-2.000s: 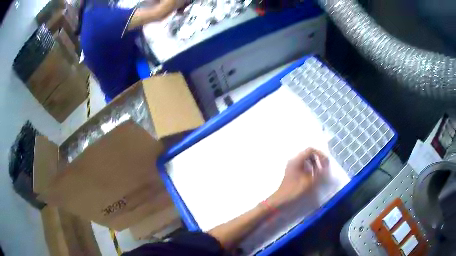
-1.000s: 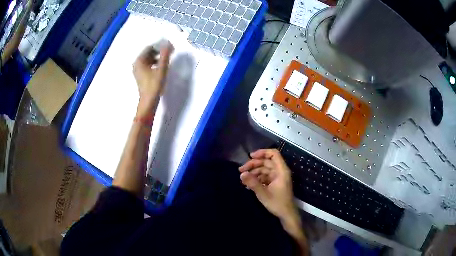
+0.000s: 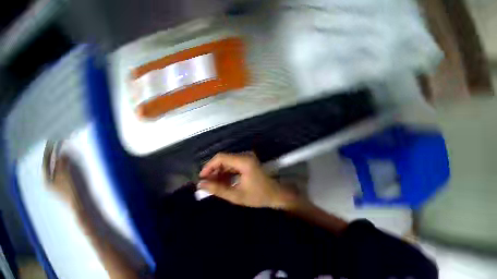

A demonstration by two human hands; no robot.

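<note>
The picture is strongly blurred. My left hand (image 3: 64,173) is over the white area of the blue-rimmed tray (image 3: 111,158) at the left; I cannot tell whether it holds anything. My right hand (image 3: 240,181) is in front of my body, below the metal table, with fingers curled and a small white piece (image 3: 203,194), apparently a housing, at the fingertips. The orange fixture (image 3: 233,65) lies on the metal table at the upper left, with a smeared row of white housings (image 3: 182,73) in it.
Packed greyish rows (image 3: 49,103) fill the tray's far end. A black keyboard (image 3: 321,117) runs along the table's near side. Blurred white stock (image 3: 359,49) lies right of the fixture. A blue stool (image 3: 406,163) stands at the right. A dark machine body (image 3: 158,19) is above the fixture.
The view has swung right, so the tray and fixture show further left. My right hand has curled and a white piece now shows at its fingertips. My left hand is still over the tray.
</note>
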